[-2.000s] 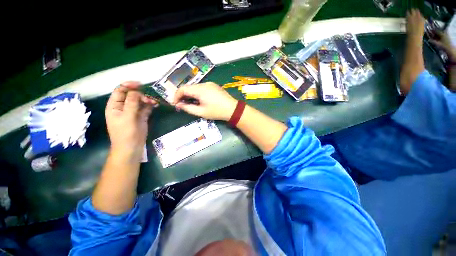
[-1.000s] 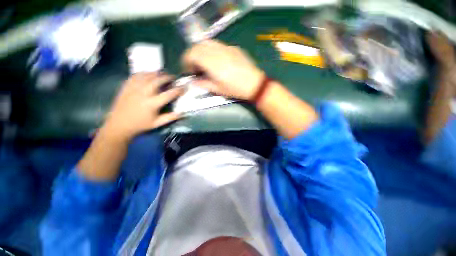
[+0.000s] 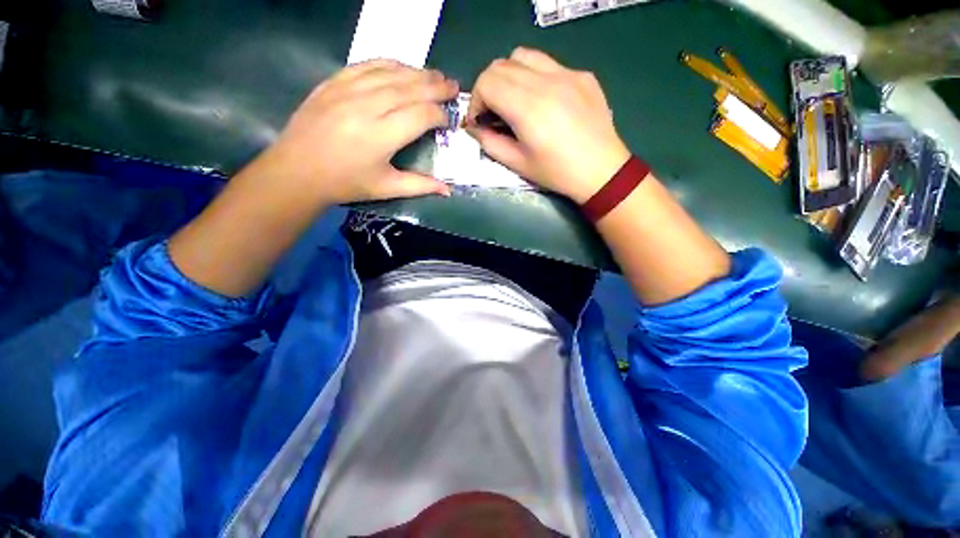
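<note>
A silver-white phone housing lies on the dark green bench mat in front of me, partly covered by both hands. My left hand rests at its left end, fingertips on the far edge and thumb near the close edge. My right hand is over its upper right part, with fingers bent together and fingertips close to the left ones. A small bluish and orange bit shows between the fingertips. Whether the right fingers pinch a tool or part is hidden.
A white sheet lies beyond my left hand. Orange flex cables lie to the right. Farther right are an open phone housing and clear bagged parts. A ribbed cylinder is at upper left. Another person's forearm shows at right.
The view has shifted and turned. Both hands have come together over the near housing; my left hand was at its left side, and the right hand was over its far edge.
</note>
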